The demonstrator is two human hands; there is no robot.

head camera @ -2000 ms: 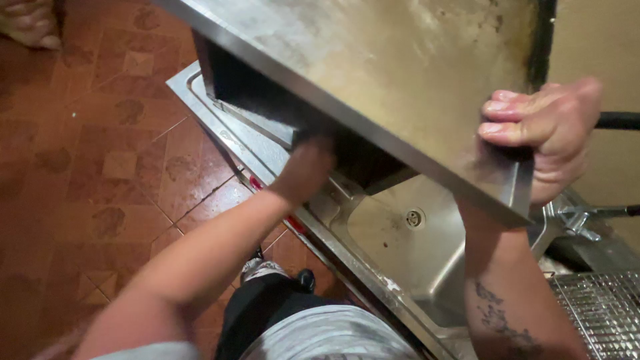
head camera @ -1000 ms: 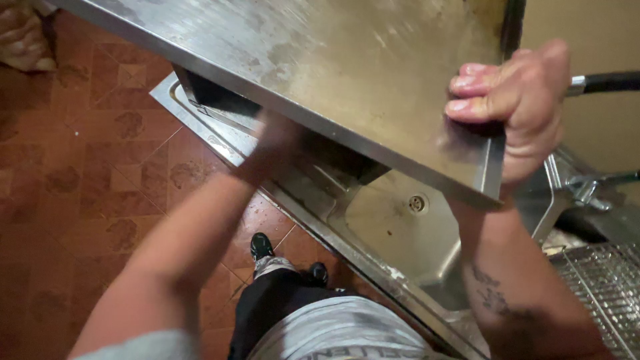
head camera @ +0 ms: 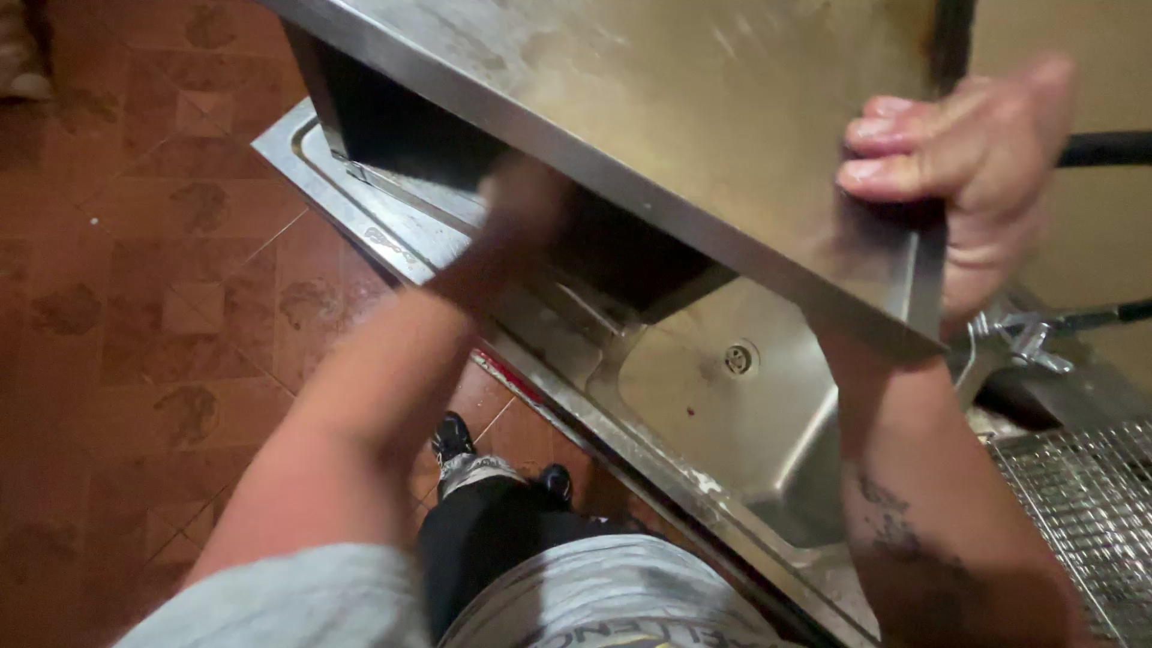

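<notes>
A large stainless-steel box-like piece with a flat top panel [head camera: 684,108] and a dark hollow below is tilted above a steel sink [head camera: 711,405]. My right hand [head camera: 963,171] grips the raised rim at its right corner, fingertips over the edge. Blurred, my left hand [head camera: 526,207] reaches into the shadowed opening beneath the front edge; its fingers are hidden in the dark, so whether it holds anything does not show. The lower part of the piece is over the sink's ribbed drainboard [head camera: 360,202].
A metal tap [head camera: 1030,342] and a black hose [head camera: 1107,149] are at the right, by the wall. Below them lies a wire rack [head camera: 1089,504]. Patterned floor tiles [head camera: 193,306] spread at the left, with part of someone's foot [head camera: 22,67] at the upper left corner.
My left hand has shifted about under the panel, blurred in each frame. My right hand keeps its grip on the corner.
</notes>
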